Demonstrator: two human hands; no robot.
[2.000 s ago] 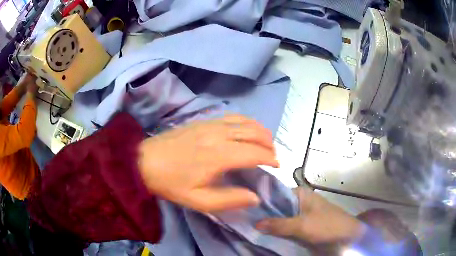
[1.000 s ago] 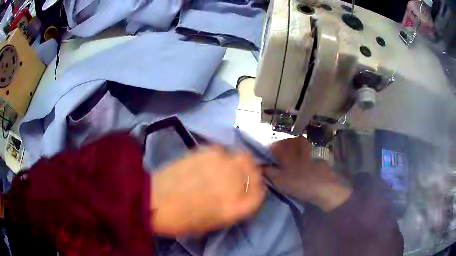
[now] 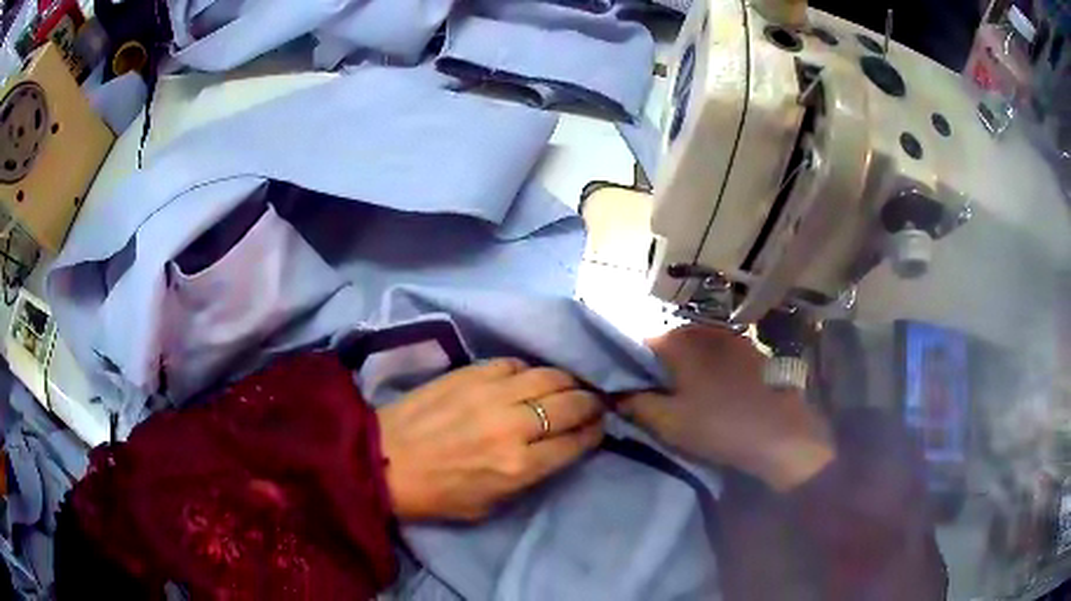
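Note:
The light blue garment body (image 3: 552,528) lies in front of me, with dark tape (image 3: 411,335) along some edges. My left hand (image 3: 499,434), with a ring, lies on the cloth, its fingertips curled at a dark-edged seam. My right hand (image 3: 728,405) pinches the same edge between thumb and fingers, just left of and below the needle area. The white sewing machine head (image 3: 752,153) stands above and right of it. The presser foot is hidden behind my right hand and the glare. I cannot tell if the cloth is under the foot.
A smartphone (image 3: 936,393) with a lit screen stands right of my right hand. More blue cut pieces (image 3: 552,53) are heaped behind. Another cream machine (image 3: 47,141) is at the far left. A pink-labelled bottle (image 3: 998,53) is at the back right.
The view has swung right towards the machine. Both hands have carried the garment edge close to the needle area. My left hand has settled flatter on the cloth.

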